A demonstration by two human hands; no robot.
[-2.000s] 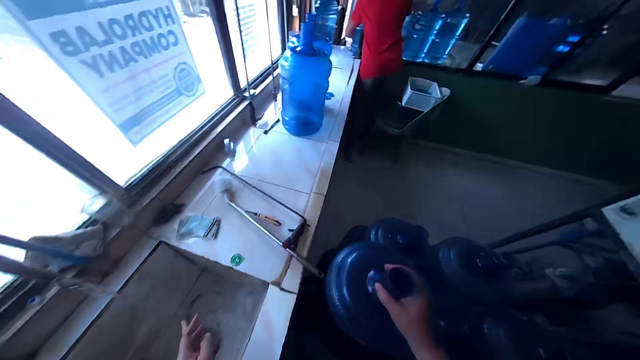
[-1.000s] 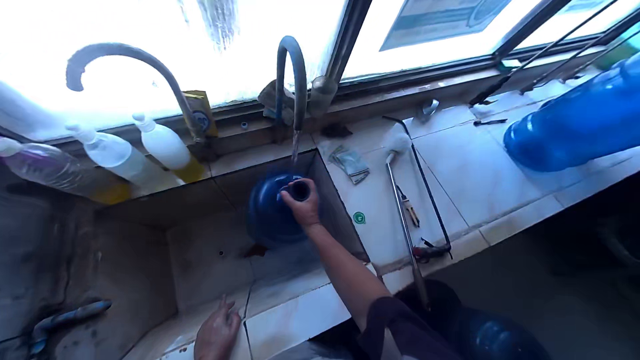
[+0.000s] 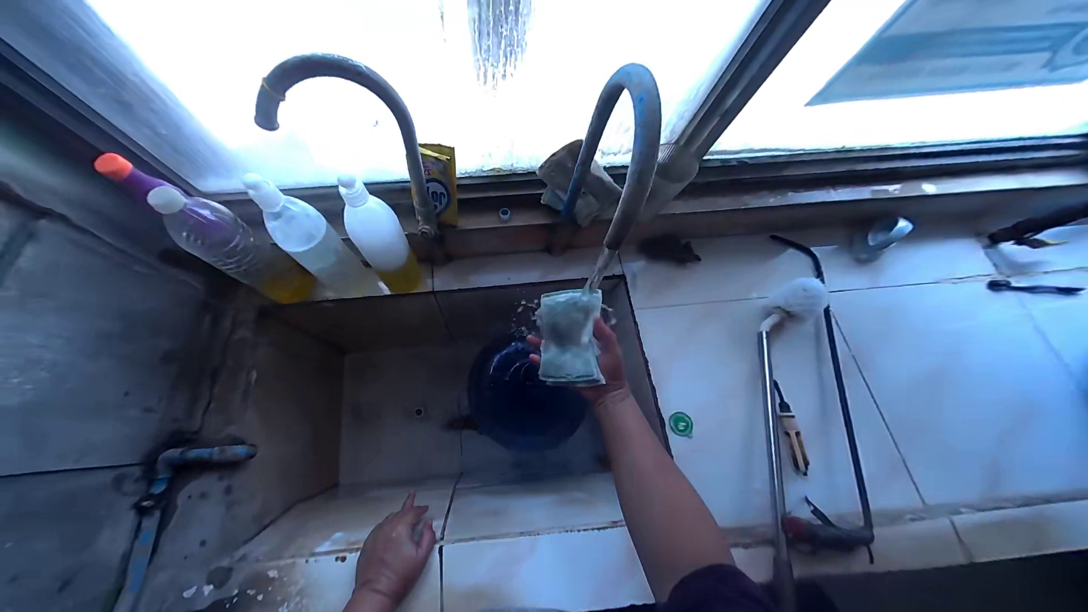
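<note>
Under the hooked tap (image 3: 633,161), water runs onto a pale green cloth-like pad (image 3: 569,338), which lies on the open palm of my right hand (image 3: 608,374). Below the pad, a dark blue water jug (image 3: 523,404) sits in the tiled sink (image 3: 391,459), its mouth hidden by the pad and hand. My left hand (image 3: 395,548) rests on the sink's front ledge, fingers loosely curled; whether anything is within them cannot be told.
Several bottles (image 3: 374,225) stand left behind the sink, near a second tap (image 3: 340,68). On the right counter lie a white-headed brush with a metal handle (image 3: 769,416), a hacksaw frame (image 3: 841,408), a small brush (image 3: 792,429) and a green cap (image 3: 681,424).
The right hand has let go of the jug's neck and now holds the pad, which lay on the counter before. Water now splashes from the tap.
</note>
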